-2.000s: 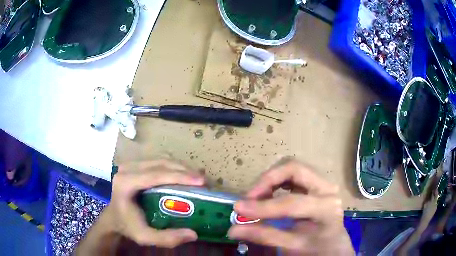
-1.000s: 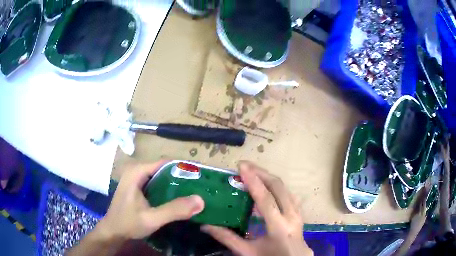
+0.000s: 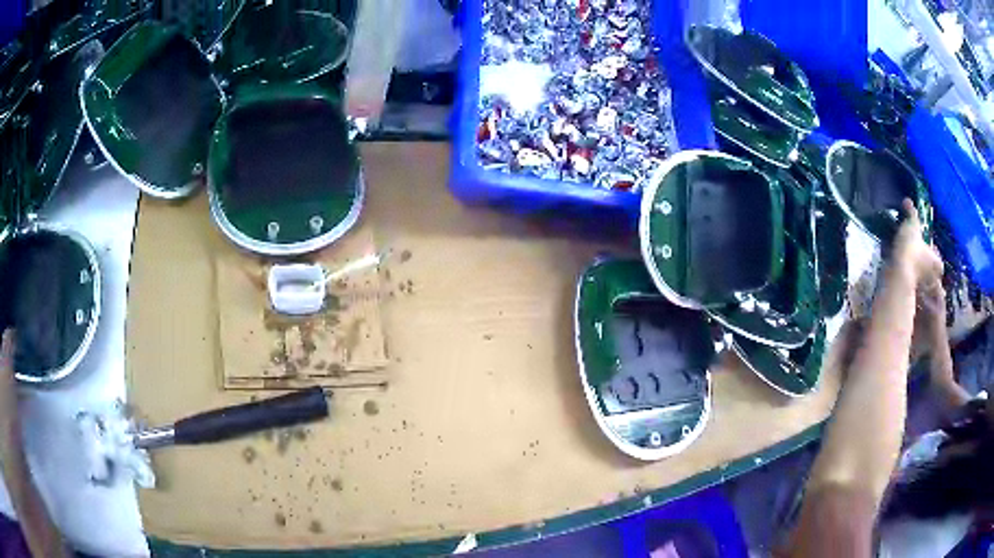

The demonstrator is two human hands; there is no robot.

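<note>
A glossy green housing [image 3: 52, 307] with a pale rim is at the far left edge, over the white surface. My left hand [image 3: 8, 365] is at its outer side, mostly cut off by the picture's edge; its grip cannot be told. My right arm reaches far right, and my right hand [image 3: 918, 257] grips the lower rim of another green housing [image 3: 872, 187]. A hammer [image 3: 251, 417] with a black grip and white-wrapped head lies at lower left. A white cup [image 3: 297, 290] with a thin pale stick [image 3: 351, 267] stands on the stained cardboard pad [image 3: 245, 347].
A blue bin [image 3: 467, 164] of glittering parts stands at the back. A green housing [image 3: 286, 174] lies behind the cup, others at upper left. A narrower green shell [image 3: 610, 381] and overlapping housings [image 3: 714, 229] lie right. Another person's arm [image 3: 937, 338] is beside mine.
The view has turned right. The housing with red-orange lenses is no longer held in front of me. My hands have moved apart, left to the far left edge, right to the housings at right.
</note>
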